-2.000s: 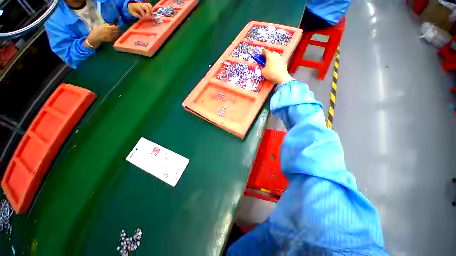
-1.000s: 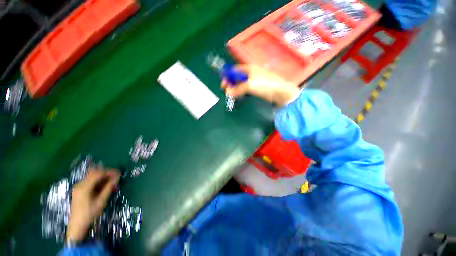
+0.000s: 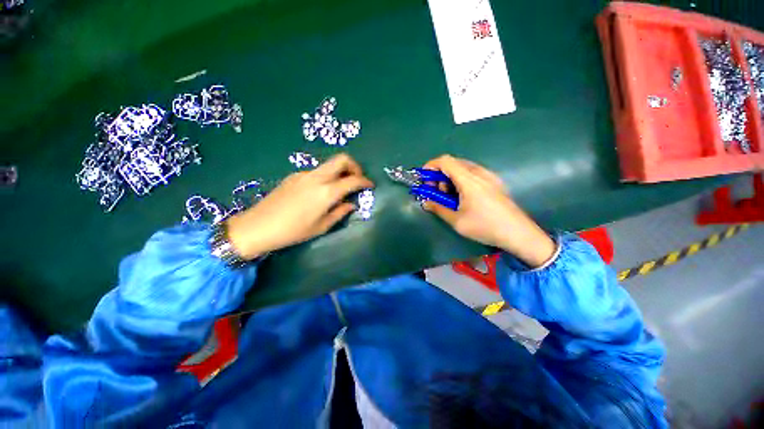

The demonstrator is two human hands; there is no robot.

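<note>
My left hand [image 3: 301,205] has thumb and fingers at a small silvery part cluster [image 3: 365,204], seemingly pinched at their tips just above the green bench. My right hand [image 3: 479,201] holds blue-handled nippers [image 3: 436,186], silver jaws pointing left towards the left hand without touching the cluster. A silvery bit shows by the right fingertips, partly hidden. Cut part clusters lie beyond my left hand, one larger [image 3: 329,123] and one small [image 3: 302,159]. A tangled pile of silvery frames [image 3: 138,151] lies at left. Bare loops [image 3: 205,209] lie partly behind my left hand.
A white card [image 3: 473,59] with a red mark lies at the top centre. An orange divided tray [image 3: 662,163] with silvery pieces is at right. Another silvery frame group [image 3: 209,107] and a pale sliver [image 3: 191,76] lie at upper left. The bench edge runs below my hands.
My right hand has moved from the tray back towards my left hand, still with the nippers. My left hand has left the pile and is now at a small cluster. The view has turned left.
</note>
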